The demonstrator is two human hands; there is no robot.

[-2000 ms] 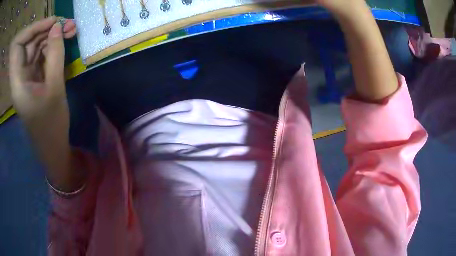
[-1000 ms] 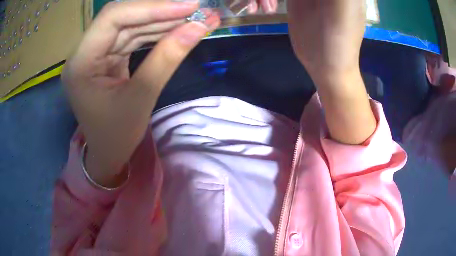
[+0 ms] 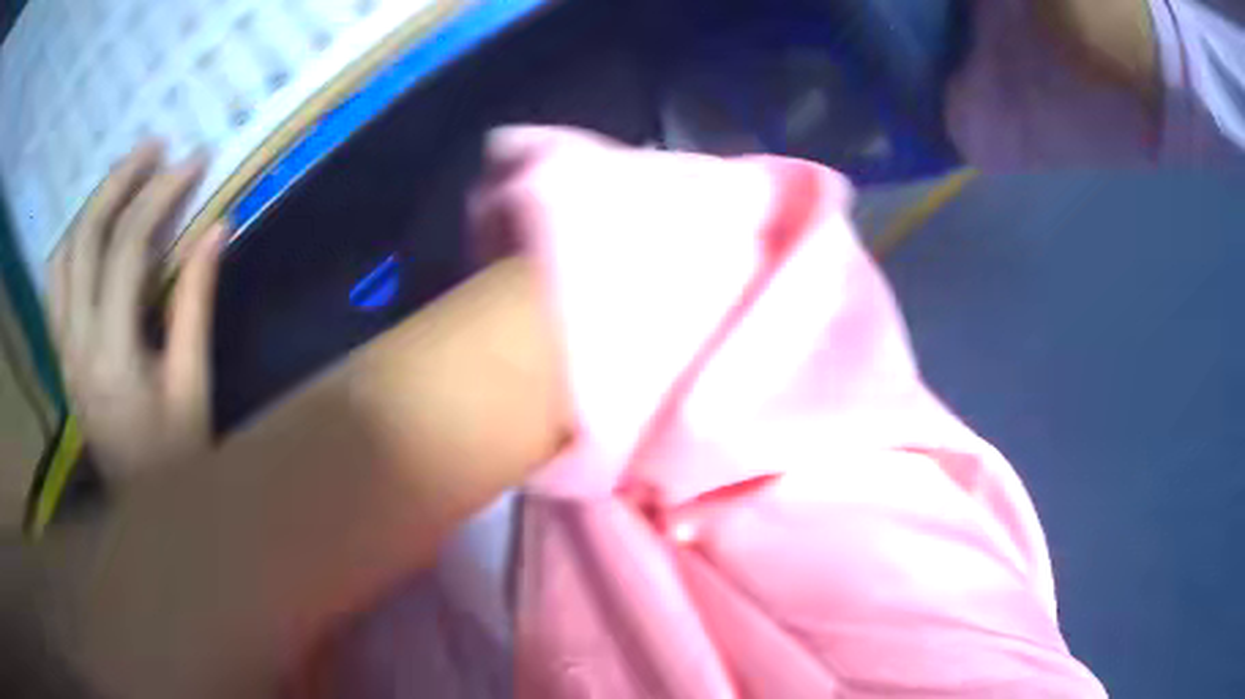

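Note:
The view is blurred by motion. The white foam tray (image 3: 164, 89) lies at the upper left, with rows of faint slots and a few small dark specks near its brown edge. My left hand (image 3: 137, 314) is at the tray's lower edge, fingers spread and thumb apart; no piece shows in it. My right forearm crosses in front of my body to the lower left. My right hand (image 3: 150, 587) is a large blur there, partly cut off by the picture edge, and its fingers cannot be made out.
Blue tape (image 3: 389, 96) runs along the bench edge, with yellow tape (image 3: 58, 471) at the far left. A small blue shape (image 3: 374, 284) shows in the dark area below the bench. Another person's arm and pink sleeve (image 3: 1058, 89) are at the upper right.
My right arm has swung across my body to the lower left. My left hand has moved left and opened; the silver piece no longer shows. The view has turned and the tray shows larger.

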